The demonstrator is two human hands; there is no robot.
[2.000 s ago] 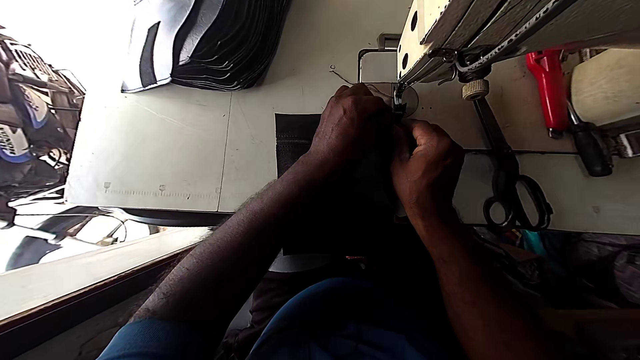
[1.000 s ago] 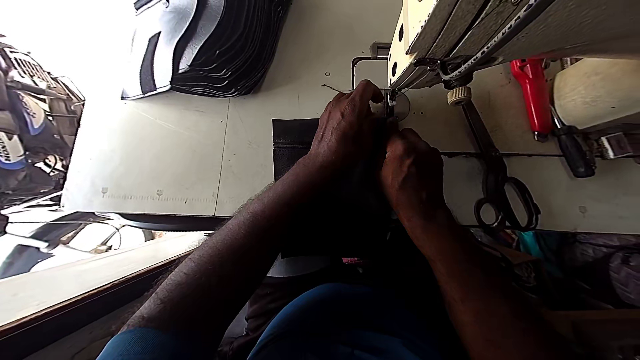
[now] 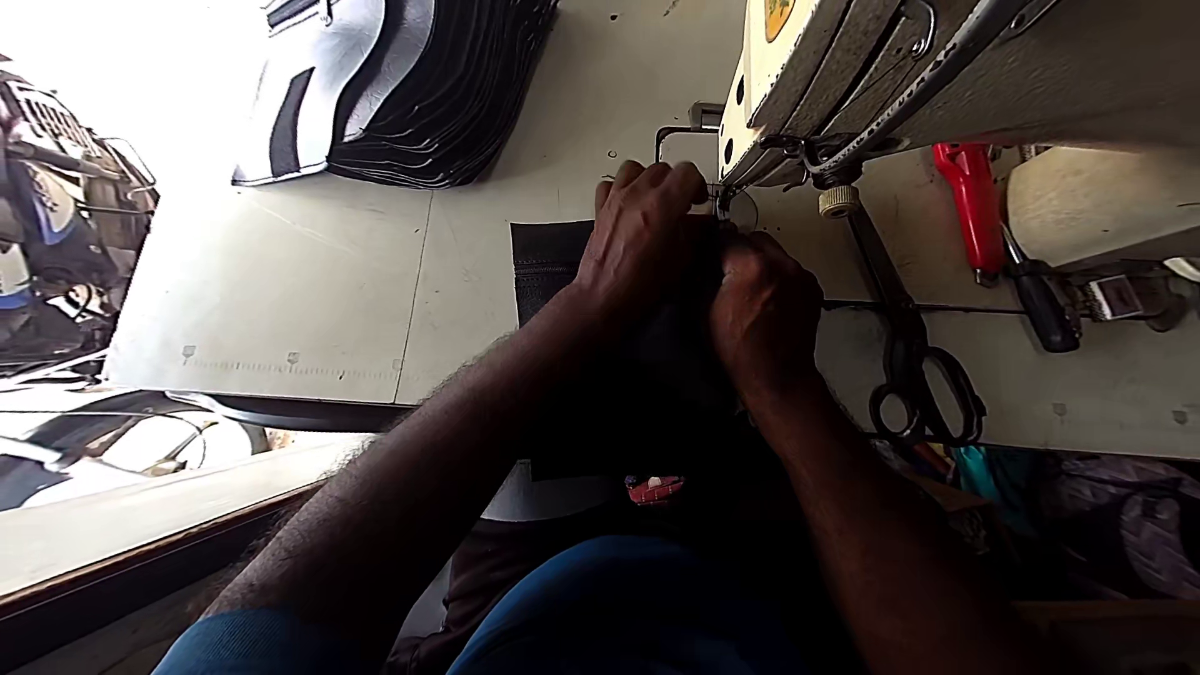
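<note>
A black sheet of fabric or leather (image 3: 544,258) with a stitched band near its far edge lies under both hands and hangs over the table's near edge. My left hand (image 3: 642,225) rests on it with bent fingers, just left of the sewing machine's needle and presser foot (image 3: 720,202). Close to the needle on the near right side, my right hand (image 3: 764,300) has its fingers closed on the dark material. The sewing machine head (image 3: 825,84) stands above and right of the hands. The fingertips and the edge at the needle are partly hidden in shadow.
Large black scissors (image 3: 905,347) lie right of my right hand. Beyond them are a red-handled tool (image 3: 970,206) and a black-handled screwdriver (image 3: 1042,305). A thick stack of black and silver pieces (image 3: 422,103) sits on the table's far left. Cloth (image 3: 1116,525) lies below the right edge.
Both hands stay by the needle on the black material. My right hand has moved slightly nearer my body since the first frame. The view has shifted slightly.
</note>
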